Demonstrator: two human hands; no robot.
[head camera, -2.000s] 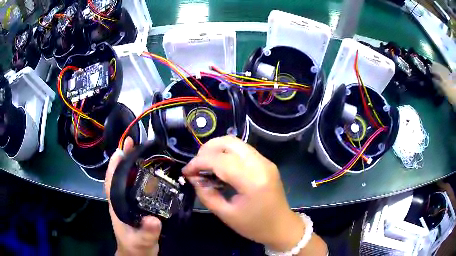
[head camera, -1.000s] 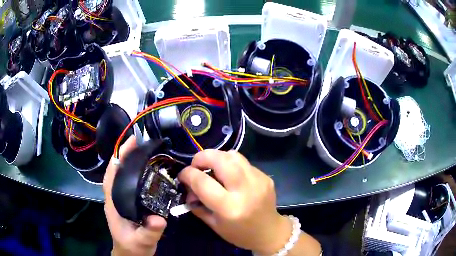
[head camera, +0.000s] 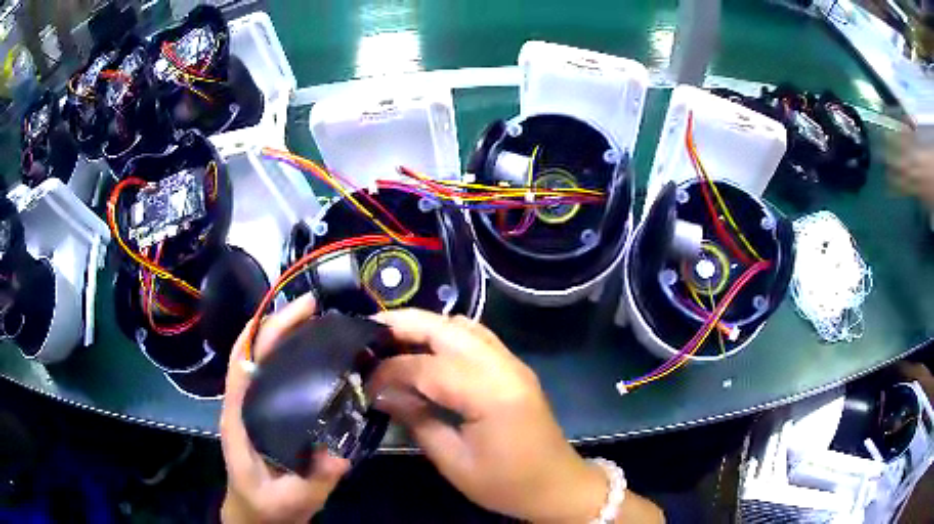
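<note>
A black camera head shell (head camera: 307, 384) is held low in front, tilted so its rounded outside faces me. Its circuit board (head camera: 348, 420) shows partly at the right edge. My left hand (head camera: 251, 450) grips the shell from the left and below. My right hand (head camera: 461, 399) is at the board side, fingers bent against the shell's opening; its fingertips are partly hidden, and whether they hold a connector cannot be told. Red, orange and yellow wires (head camera: 307, 251) run from the nearest black-and-white base (head camera: 471, 297) down to a white plug (head camera: 249, 365) by my left fingers.
Two more open bases (head camera: 553, 287) (head camera: 655, 328) stand to the right, with loose wires. Wired units (head camera: 169, 210) stand at left. Black heads (head camera: 819, 133) and a white cord heap (head camera: 832, 276) lie at right. White parts (head camera: 819, 471) are below the bench edge. A blurred hand (head camera: 911, 164) shows far right.
The shell has turned, so its rounded back shows more and the board less. The white piece seen by my right fingers a second ago is no longer visible. The far-right hand is again in view.
</note>
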